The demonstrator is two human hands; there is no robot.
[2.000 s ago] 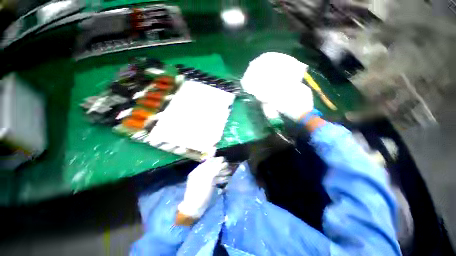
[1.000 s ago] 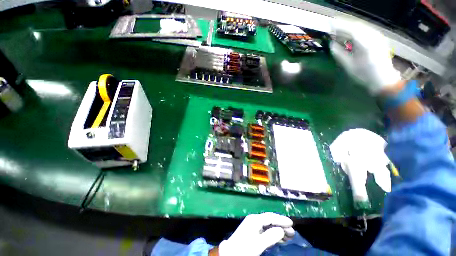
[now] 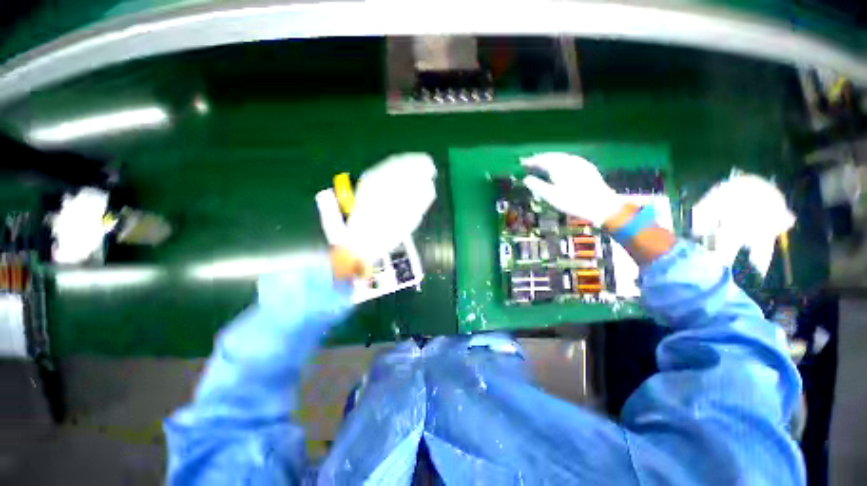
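My gloved left hand [image 3: 394,201] is over the white box-shaped device [image 3: 394,273], covering its middle. A bit of its yellow ring [image 3: 343,193] shows beside the glove. Whether the hand grips anything is hidden. My gloved right hand [image 3: 570,188] is over the far part of the circuit board [image 3: 547,252], with its fingers pointing left. There is a dark gap between the fingertips, but blur hides whether they hold something small. The board lies on the light green mat [image 3: 475,237], with orange coils [image 3: 587,249] visible and my right forearm hiding part of its white area.
White cloth [image 3: 737,214] lies right of the mat, with a yellow-tipped stick [image 3: 785,249] beside it. A framed board [image 3: 485,95] lies at the back. Blurred white items [image 3: 81,226] are at the left. A pale bar [image 3: 428,21] crosses the far edge.
My left hand has moved from the bench's front edge onto the white device. My right hand has come from the far right to over the board. The view has shifted.
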